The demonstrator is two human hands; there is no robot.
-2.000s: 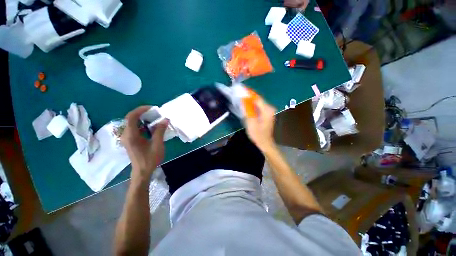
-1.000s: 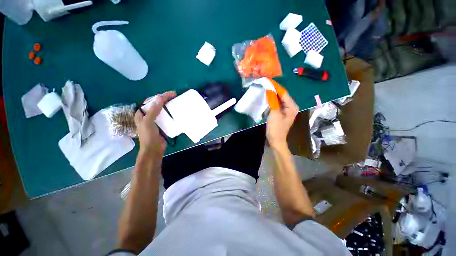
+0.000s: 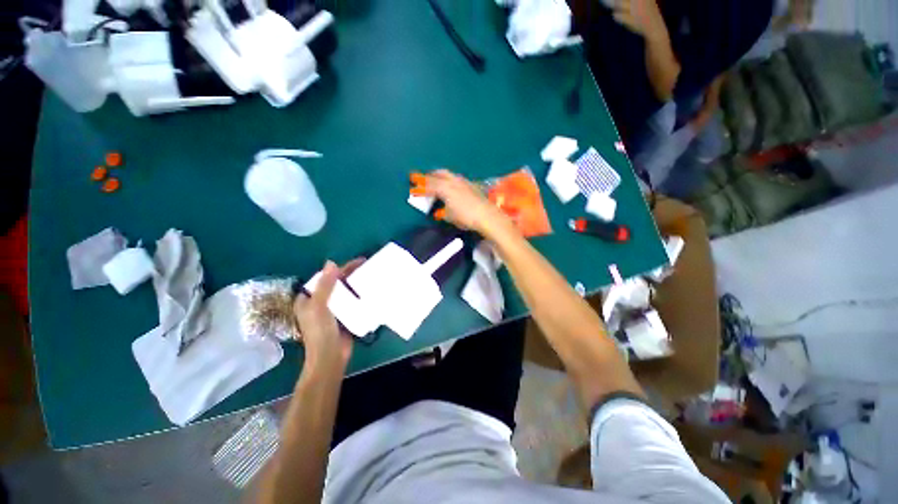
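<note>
My left hand [image 3: 328, 317] holds a white security camera [image 3: 396, 287] by its mount end above the bench's near edge; its dark face is turned down and away, mostly hidden. A stubby antenna sticks out to the right. My right hand [image 3: 453, 200], with orange covers on its fingertips, is at a small white block [image 3: 421, 203] on the bench, its fingers over the block. A wiping cloth [image 3: 483, 283] lies at the near edge, right of the camera, under my right forearm.
Left are a bag of screws [image 3: 268, 310], spare cloths [image 3: 180, 285], a white sheet [image 3: 197, 374] and orange caps [image 3: 111, 184]. Wash bottle [image 3: 286, 195] lies mid-bench. Right are an orange bag [image 3: 520, 204] and utility knife [image 3: 601, 229]. Piled cameras [image 3: 148, 74] are far left; a person's arm [image 3: 655, 49] is far right.
My right hand has let go of the cloth, left it on the bench, and moved forward-left to the small white block. My left hand still holds the camera. The view has shifted, showing more of the far bench.
</note>
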